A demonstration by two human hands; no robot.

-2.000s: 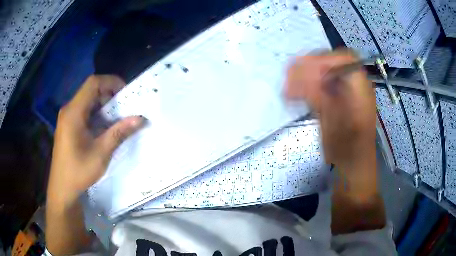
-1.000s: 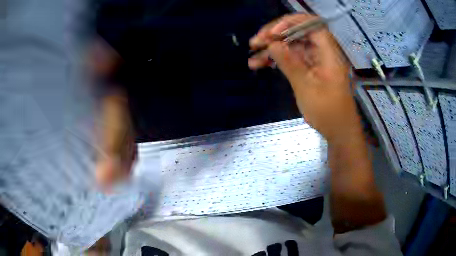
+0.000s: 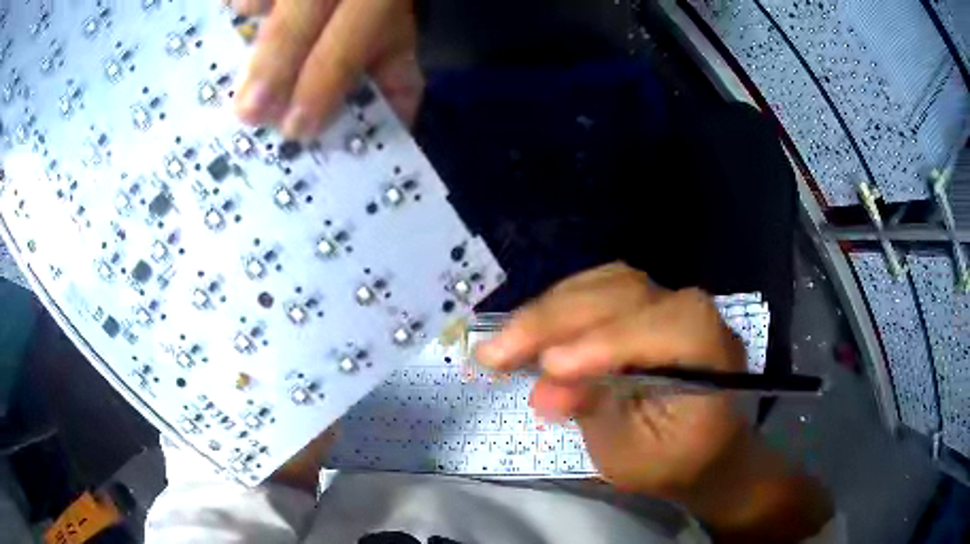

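Note:
A white keyboard PCB (image 3: 229, 271) with rows of small footprints and dark squares is raised and tilted at the left. My left hand (image 3: 330, 64) grips its upper edge, fingers over the face. My right hand (image 3: 638, 383) holds dark tweezers (image 3: 734, 378) like a pen, beside the board's right corner. The tweezer tips are hidden or too small to tell. A small pale yellowish piece (image 3: 454, 332) shows at the board edge by my right fingertips. The lap stack of PCBs (image 3: 479, 425) lies against my shirt, partly covered by the raised board and my right hand.
The PCB storage rack (image 3: 851, 239) stands at the right, with boards in tiers and rods with yellowish end caps (image 3: 872, 202). An orange object (image 3: 83, 521) is at the lower left. Grey floor with pale specks shows between my lap and the rack.
The board has swung up at the left and now shows its footprint face. My left hand has moved to its upper edge. My right hand has come down to its corner with the tweezers.

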